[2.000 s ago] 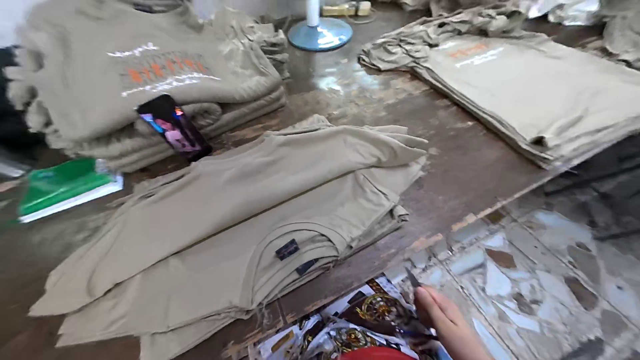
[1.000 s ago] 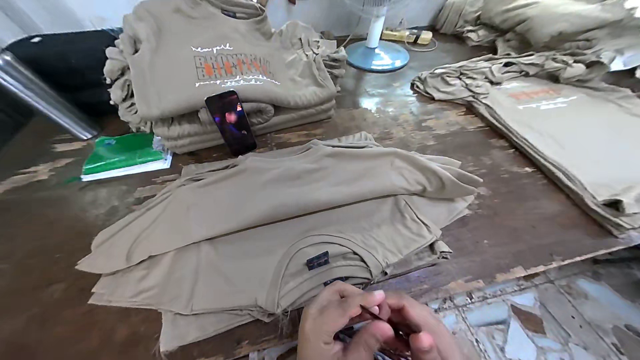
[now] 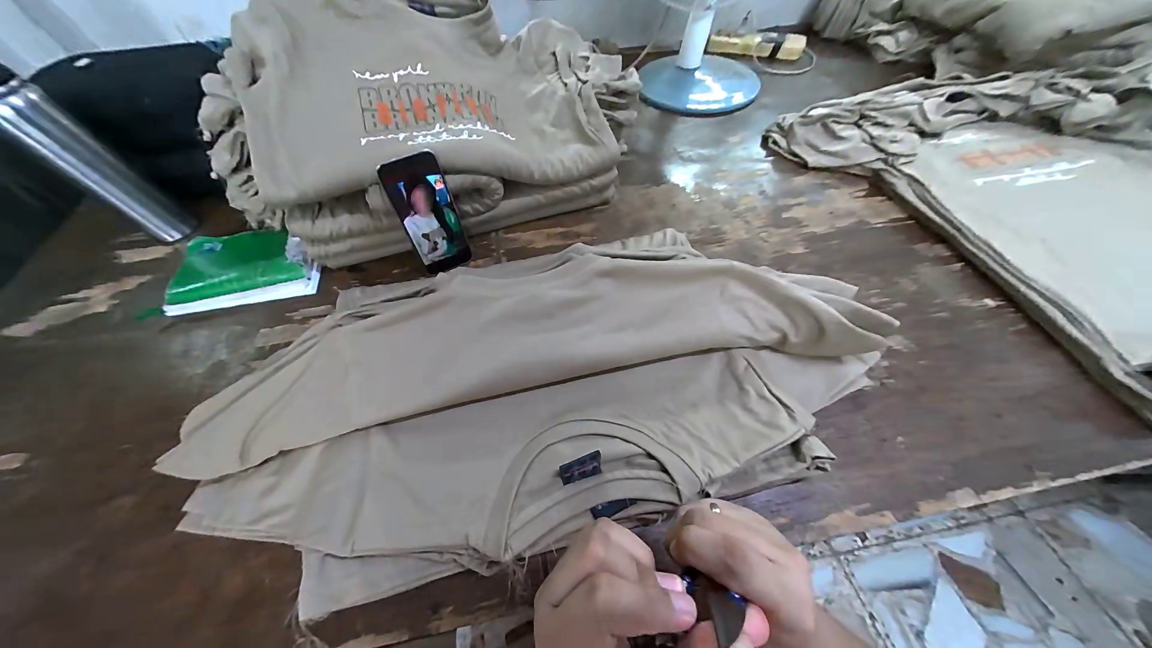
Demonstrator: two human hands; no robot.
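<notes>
My left hand (image 3: 612, 589) and my right hand (image 3: 742, 562) are close together at the bottom, over the table's front edge. Their bent fingers hold a small dark object (image 3: 727, 614) with blue parts between them; its kind I cannot tell. Just beyond them lies a stack of beige T-shirts (image 3: 432, 477), the neckline with a dark label (image 3: 580, 466) turned toward me. The top shirt is folded back across the stack.
A phone (image 3: 423, 211) with a lit screen leans on folded printed beige shirts (image 3: 297, 117). A green-covered book (image 3: 236, 270) and a metal tube (image 3: 99, 157) are at left. A blue round stand base (image 3: 700, 85) is behind; more printed shirts (image 3: 1062, 198) lie at right. Tiled floor shows below.
Two seconds ago one hand showed, with a thin dark item, near the table's front edge. Both hands are now together at the shirts' neckline. The view has shifted.
</notes>
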